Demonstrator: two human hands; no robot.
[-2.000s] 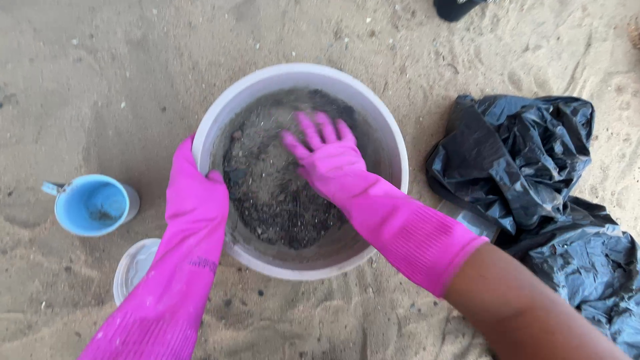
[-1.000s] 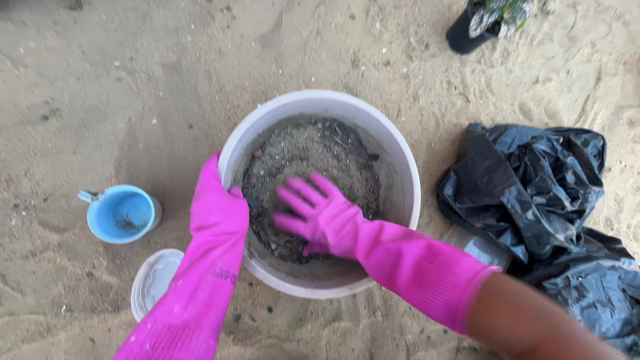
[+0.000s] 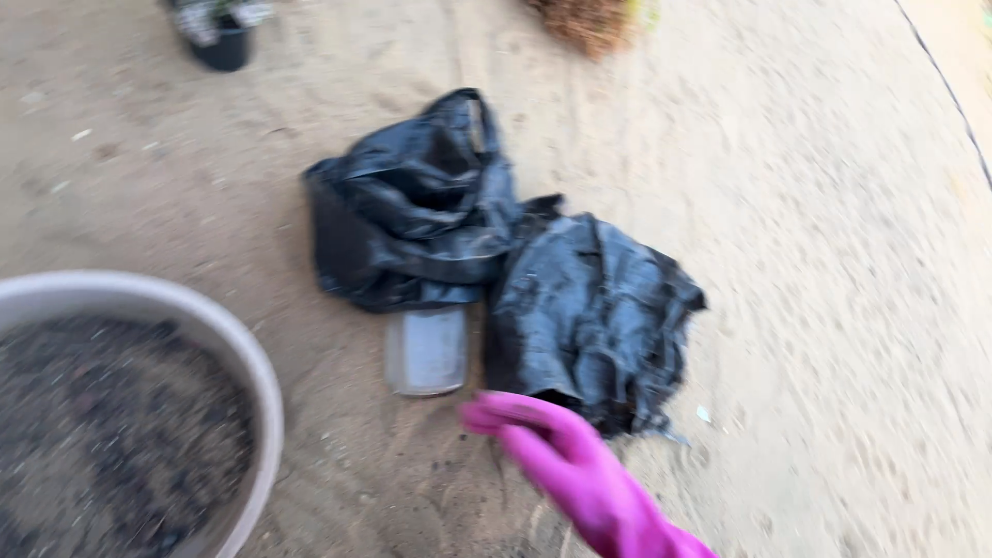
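Note:
My right hand, in a pink rubber glove, is over the sandy ground at the lower middle, beside the near edge of a crumpled black plastic bag. Its fingers are extended and a little bent, with a gap between thumb and fingers, and nothing shows in them. Left of it, a clear plastic container lies partly under a second black plastic bag. A round, pale plastic tub with dark, sandy soil is cut off by the left edge. My left hand is out of view.
A small black pot with a leafy plant stands at the upper left. A brown, fibrous clump is at the top edge. A thin dark line or cord crosses the ground at the upper right.
My right hand has left the soil in the tub and is now by the black bags. The left hand, earlier on the tub's rim, is no longer seen. The view has swung right.

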